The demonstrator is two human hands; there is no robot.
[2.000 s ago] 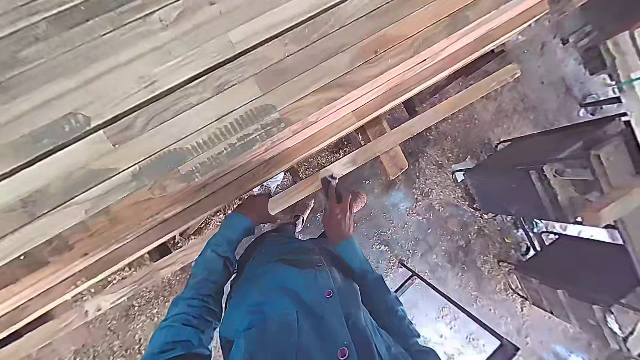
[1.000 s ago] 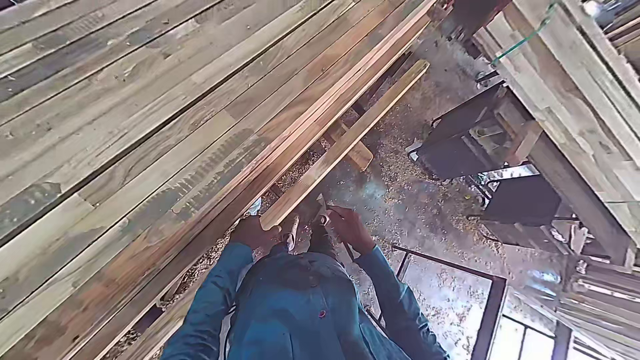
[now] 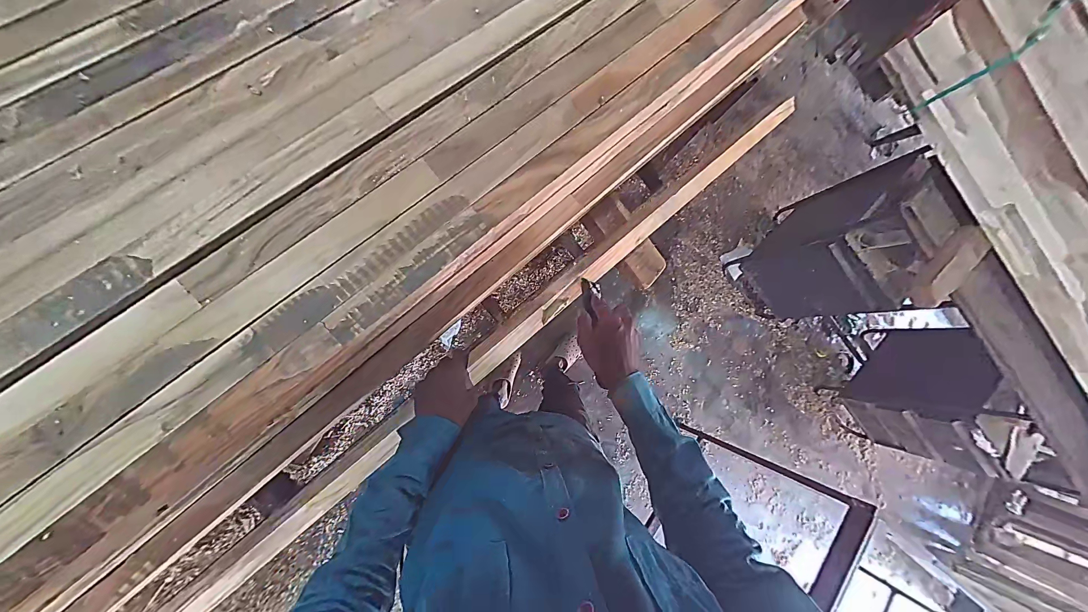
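A long narrow wooden strip (image 3: 646,229) runs diagonally from in front of my body toward the upper right. Around its near end is my left hand (image 3: 445,389), gripping it beside the edge of the large plank surface. My right hand (image 3: 607,340) holds a small dark tool (image 3: 588,293), its kind unclear, against or very near the strip's right side. A pale patch shows on the strip just left of the tool. The fingertips of my left hand are partly hidden.
A wide surface of joined wooden planks (image 3: 323,212) fills the left. Below the strip, a short wood crosspiece (image 3: 643,265) juts out. Wood shavings cover the floor (image 3: 722,348). Dark panels (image 3: 837,238) and stacked boards (image 3: 1003,110) stand right; a dark metal frame (image 3: 841,552) is lower right.
My right hand, lower and away from the strip a second ago, is now up against or near its side with the tool. My left hand stays at the near end.
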